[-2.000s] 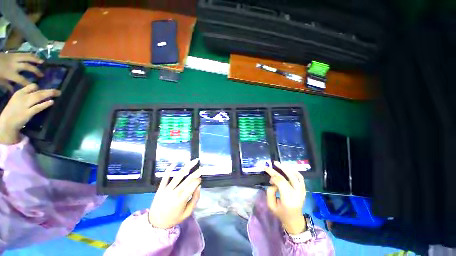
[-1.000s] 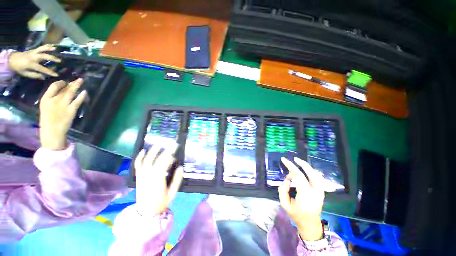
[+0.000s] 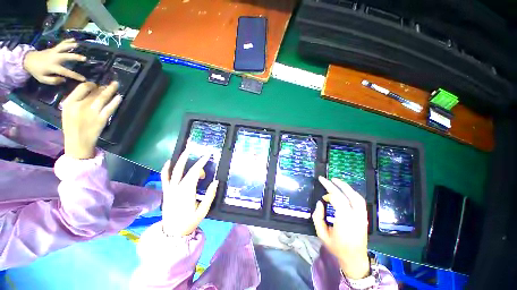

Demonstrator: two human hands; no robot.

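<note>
A black foam phone tray (image 3: 274, 132) lies in front of me with several lit smartphones side by side. The leftmost phone (image 3: 206, 136) shows green rows at its top, and my left hand (image 3: 186, 195) is over its lower part, fingers spread. The second phone (image 3: 248, 167) has a mostly white screen. The middle phone (image 3: 295, 173) shows green and pale text rows. My right hand (image 3: 342, 221) is over the lower part of the fourth phone (image 3: 347, 160), which shows green blocks. The rightmost phone (image 3: 395, 190) shows text rows and glare. Neither hand holds anything.
A neighbour's hands (image 3: 85, 116) are over another foam tray (image 3: 148, 93) at left. An orange-brown board (image 3: 198, 28) bears a dark phone (image 3: 250, 44). A narrow board (image 3: 351, 85) holds a pen (image 3: 391, 96) and green block (image 3: 444, 98). Two dark phones (image 3: 446, 221) lie right; stacked trays (image 3: 385, 54) stand behind.
The view has shifted, so the tray sits further right and turned slightly. My left hand stays at the leftmost phone, my right hand at the fourth. The second phone's screen has turned mostly white.
</note>
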